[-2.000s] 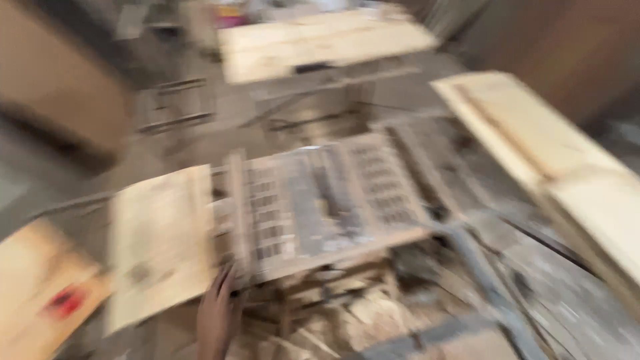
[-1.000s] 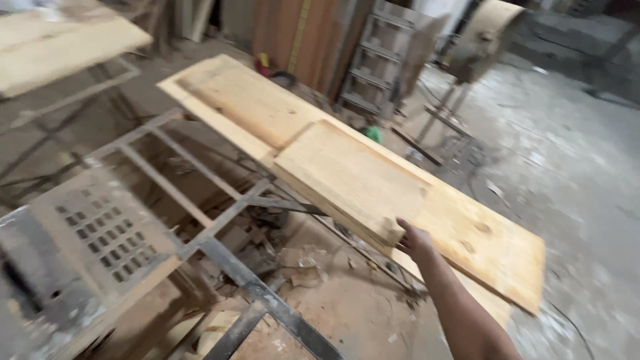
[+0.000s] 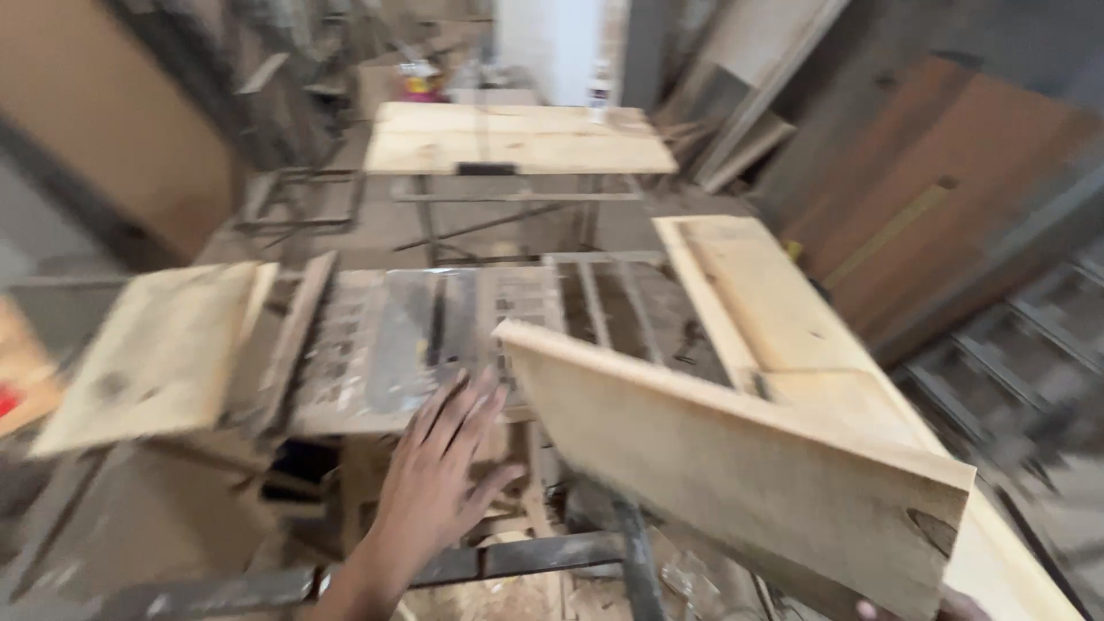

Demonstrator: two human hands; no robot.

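Observation:
My left hand (image 3: 448, 457) is spread over the near edge of a table saw (image 3: 431, 345), holding nothing. At the bottom right, my right hand (image 3: 957, 604) grips the near end of a wooden board (image 3: 733, 457); most of that hand is hidden behind the wood. The board stands on edge, tilted, with its far end beside the saw's slotted top. A dark slot runs down the metal plate in the saw's middle; the blade itself cannot be made out. Along the saw's left side lies a wooden fence (image 3: 297, 345).
Long boards (image 3: 819, 345) lie at the right beside the saw's metal frame (image 3: 552, 552). Another board (image 3: 155, 354) rests at the left. A wooden-topped table (image 3: 517, 138) with a bottle (image 3: 599, 90) stands beyond. A metal ladder (image 3: 1018, 345) is far right. Offcuts lie below.
My right hand, at the board on the stack a second ago, now holds a board up near the saw. My left hand has come into view over the saw's edge. The view has swung left.

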